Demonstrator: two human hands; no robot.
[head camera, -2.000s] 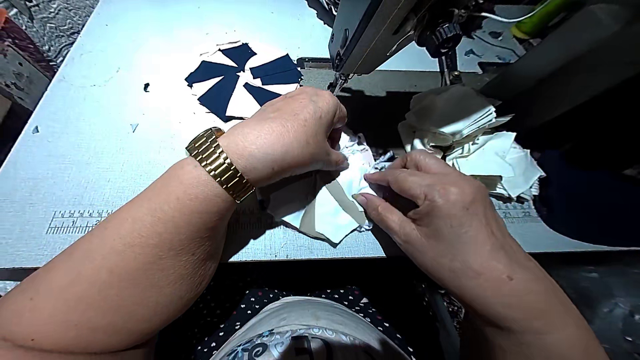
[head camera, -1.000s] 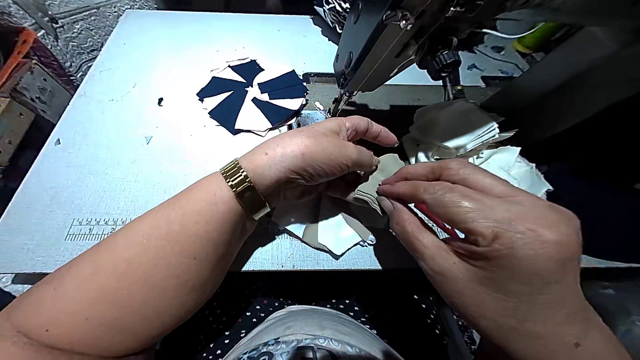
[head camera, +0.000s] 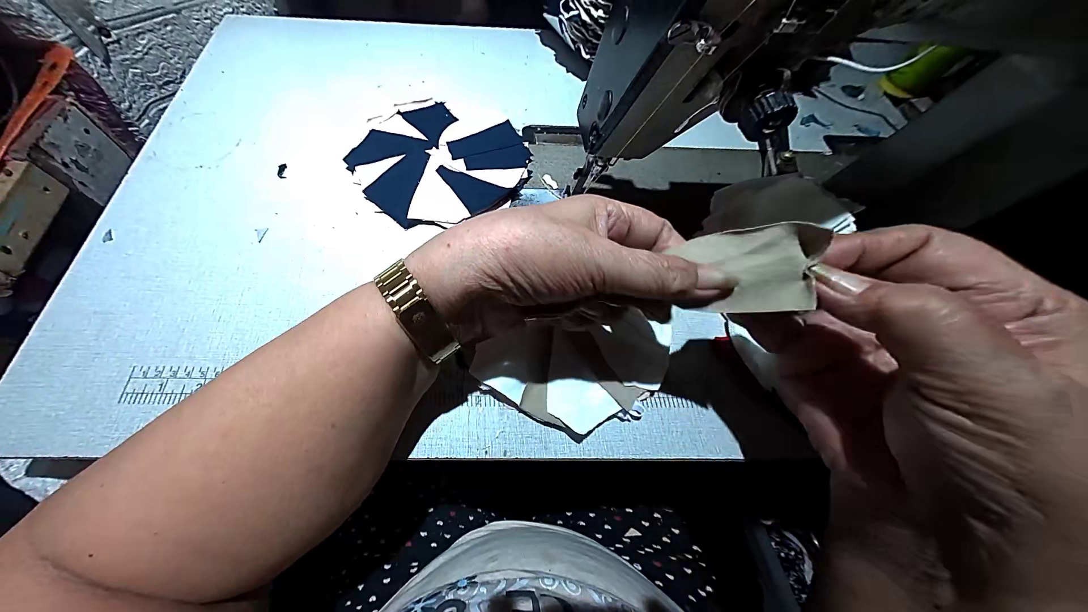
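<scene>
Between my two hands, a beige fabric piece (head camera: 756, 268) is stretched above the table. My left hand (head camera: 561, 263), with a gold-coloured metal band at its wrist, pinches the piece's left part under the thumb. At its right end, the thumb and fingers of my right hand (head camera: 926, 314) grip it. A pieced white and beige fabric round (head camera: 586, 382) lies below my left hand, partly covered by it. Behind my left hand, a navy and white pieced round (head camera: 395, 183) rests on the table. The sewing machine's needle area (head camera: 586, 174) is just beyond my left hand.
The sewing machine head (head camera: 637, 76) stands at the back right. A stack of beige and white fabric pieces (head camera: 773, 204) sits behind my right hand. A printed ruler scale (head camera: 170, 385) runs along the front of the white table (head camera: 255, 297), where small scraps lie.
Both hands have risen from the white and beige round and moved right. The beige piece is now held out between them, and more of the round shows below.
</scene>
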